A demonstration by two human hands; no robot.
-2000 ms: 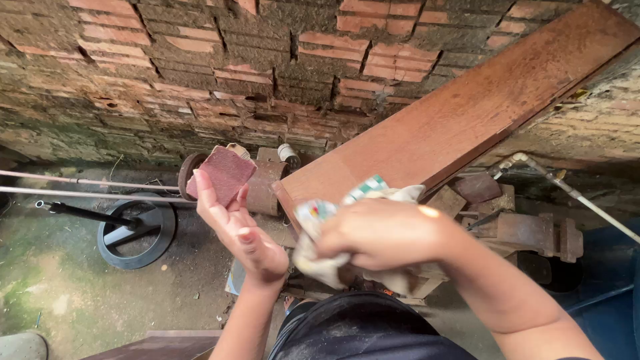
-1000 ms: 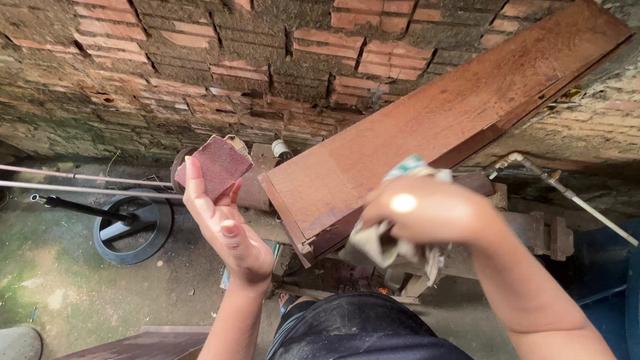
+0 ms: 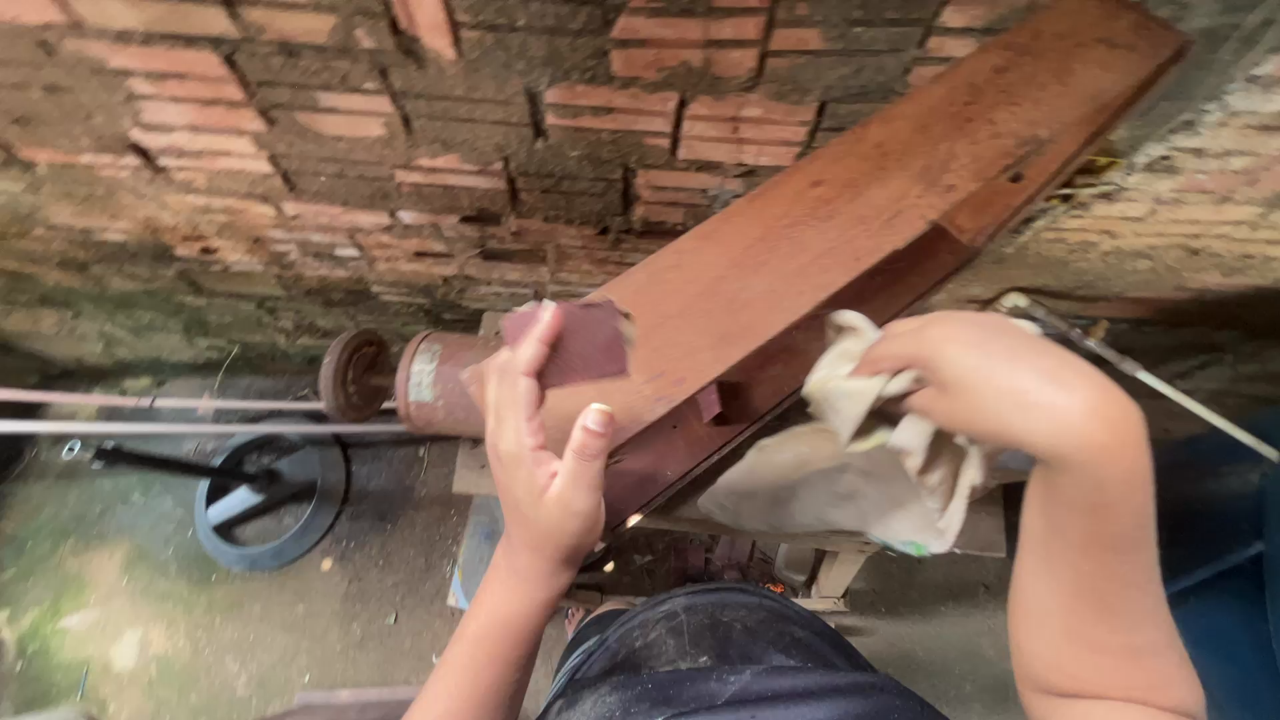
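Between the fingers of my left hand (image 3: 545, 460) is a dark red piece of sandpaper (image 3: 588, 343), held up over the near end of a long reddish-brown wooden board (image 3: 800, 240). My right hand (image 3: 965, 365) grips a crumpled cream cloth (image 3: 850, 380), its loose end hanging to the right of the board. The board runs diagonally up to the right, on top of a second, darker wooden piece (image 3: 660, 465) that shows along its lower edge.
A rusty motor (image 3: 450, 380) with a pulley (image 3: 355, 375) and belts lies left of the board. A round black stand base (image 3: 270, 500) is on the floor. The brick wall (image 3: 600, 120) rises behind. At right are a thin pipe (image 3: 1180, 385) and a blue object (image 3: 1225, 610).
My right hand with the cloth has moved right, away from the board. More of the darker wood beneath shows along the board's lower edge. My left hand still holds the sandpaper.
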